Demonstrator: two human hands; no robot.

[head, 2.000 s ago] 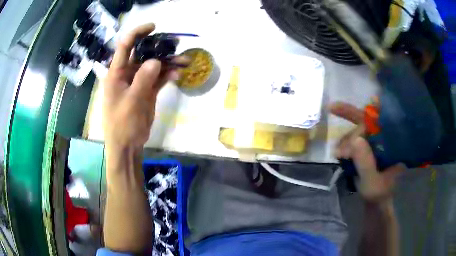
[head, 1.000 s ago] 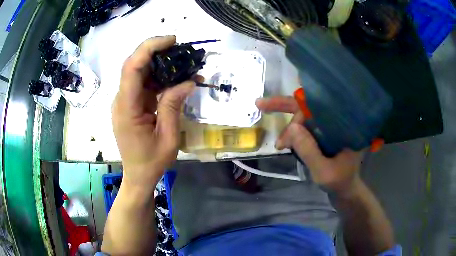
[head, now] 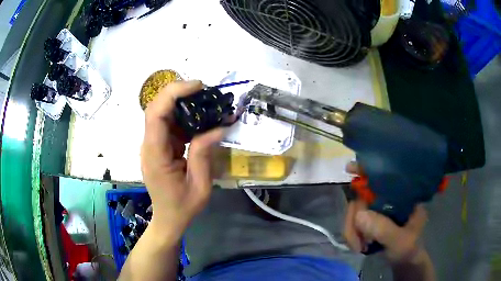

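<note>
My left hand (head: 178, 148) holds a black socket assembly (head: 202, 111) between thumb and fingers, over the left edge of the white plug housing (head: 274, 131). A blue wire and a darker wire stick out of the assembly to the right. My right hand (head: 384, 228) grips the dark blue-grey soldering gun (head: 398, 156) with its orange trigger. The gun's scorched barrel points left, its tip over the middle of the housing beside the darker wire's end. Whether they touch is not clear. The housing sits above the yellow-tan fixture (head: 258, 166).
The tin of amber grains (head: 156, 86) is behind my left hand. Joined units (head: 82, 96) stand at the left edge, with black assemblies (head: 107, 16) beyond. The black fume fan (head: 296, 27) is at the back. A white cord (head: 291, 218) crosses my lap by a blue crate (head: 118, 241).
The gun's barrel has swung down from near the fan to the housing's centre. The assembly has moved from over the tin to the housing's left side, its wires now over the housing.
</note>
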